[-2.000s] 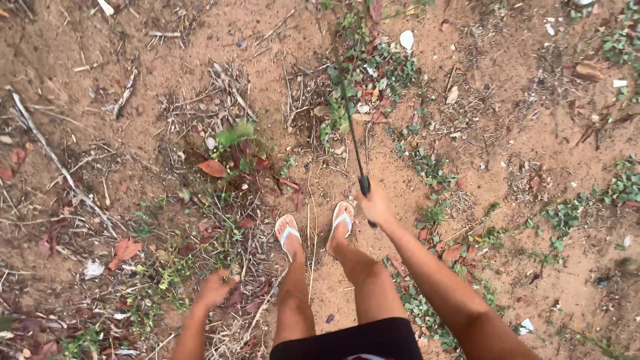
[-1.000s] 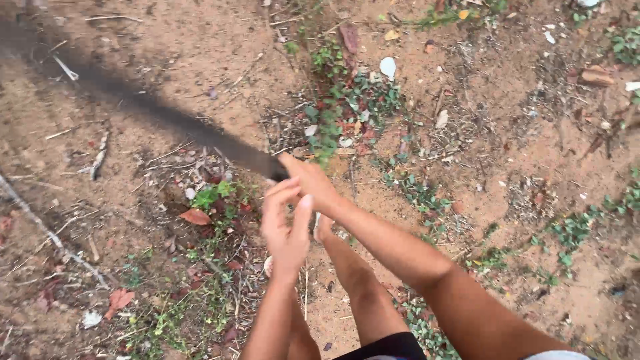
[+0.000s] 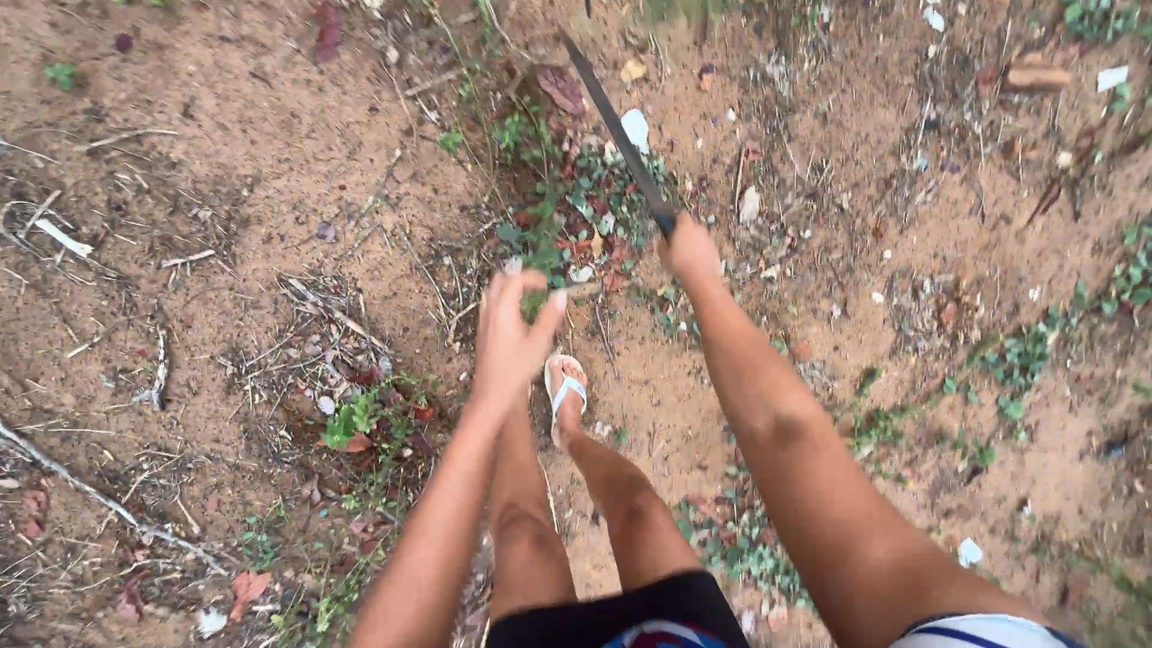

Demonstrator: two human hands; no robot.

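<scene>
My right hand (image 3: 691,252) is closed round the handle of a long dark blade, likely a machete (image 3: 621,135), which points up and slightly left over the ground. My left hand (image 3: 515,328) is raised to the left of it, thumb and fingers apart, with nothing seen between them. Beyond the left fingertips, low green plants (image 3: 540,216) grow among dry leaves. The two hands do not touch.
A foot in a white flip-flop (image 3: 567,396) stands on sandy soil below the hands. A long dry branch (image 3: 99,495) lies at left, near a weedy clump with twigs (image 3: 360,423). Creeping green plants (image 3: 1017,360) spread at right, with litter scattered about.
The blade has swung from pointing left to pointing up. My hands, close together one second ago, are now apart, the right one farther right.
</scene>
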